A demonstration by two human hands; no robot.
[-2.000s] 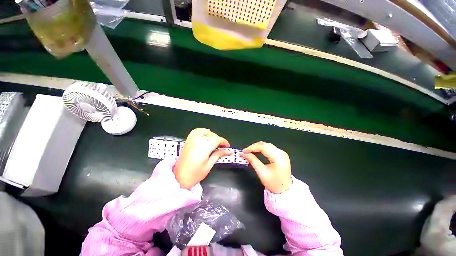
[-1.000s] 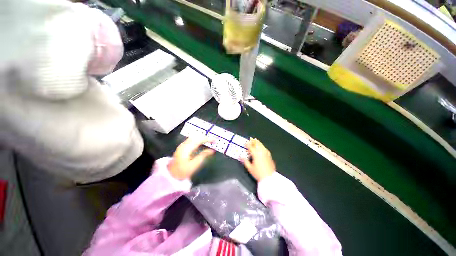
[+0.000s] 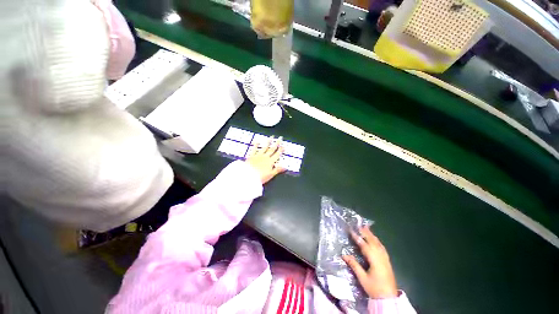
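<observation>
White dotted pieces with blue dividing lines (image 3: 237,142) lie in two adjoining rows on the green bench, below the fan. My left hand (image 3: 267,160) rests palm down over their middle and right part, fingers spread, and hides some of them. A crinkled clear plastic bag (image 3: 334,236) lies at the bench's near edge, with a small white patch at its lower end. My right hand (image 3: 372,264) is at the bag's right side, with thumb and fingers on the film.
A small white fan (image 3: 263,87) stands behind the pieces. A long white box (image 3: 197,110) is to its left. A neighbour's pale sleeve (image 3: 79,153) fills the left side. The green conveyor belt (image 3: 368,104) runs behind the bench, with a perforated holder (image 3: 442,27) hanging above.
My right hand has left the pieces and moved to the bag. The bag now lies further right, partly on the bench. My left hand has moved right onto the pieces. The view has turned left since the oldest frame.
</observation>
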